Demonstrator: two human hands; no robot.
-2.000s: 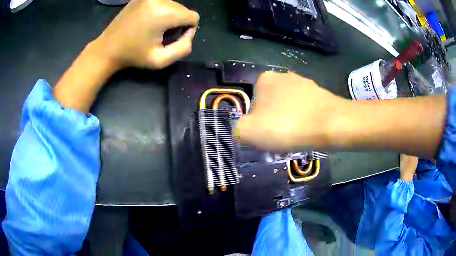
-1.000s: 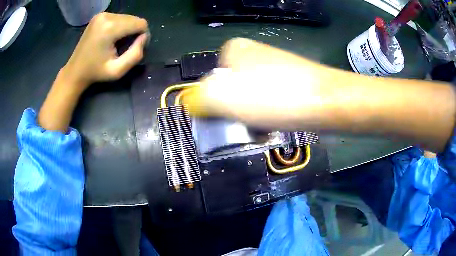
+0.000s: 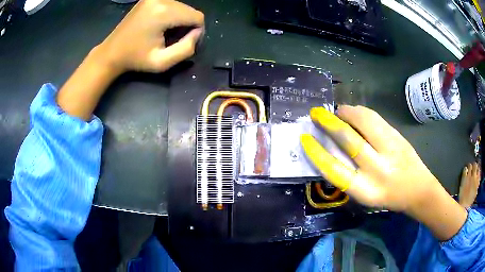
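Note:
A black stencil jig (image 3: 255,215) lies on the bench. A heatsink (image 3: 215,159) with silver fins and copper-gold U-bend pipes sits at its left, fins upright in view. A pale, paste-smeared sheet (image 3: 290,159) covers the jig's centre, with a reddish-brown strip near its left end. My right hand (image 3: 367,159), two fingers in yellow cots, has its fingertips on the sheet's right part. Whether it grips a flat tool there, I cannot tell. Gold bends of another heatsink (image 3: 319,204) show below my right hand. My left hand (image 3: 154,40) is curled and looks empty, above the jig's upper left.
A white labelled paste tub (image 3: 425,98) with a red-handled tool (image 3: 468,58) stands at the right. A second black jig (image 3: 329,26) lies at the back. The conveyor edging runs at upper right. Another person's hand (image 3: 469,185) shows at the right edge.
My right hand was blurred over the jig's centre and has moved right, uncovering the sheet and the left heatsink's pipes. My left hand stays curled; the whole view has shifted.

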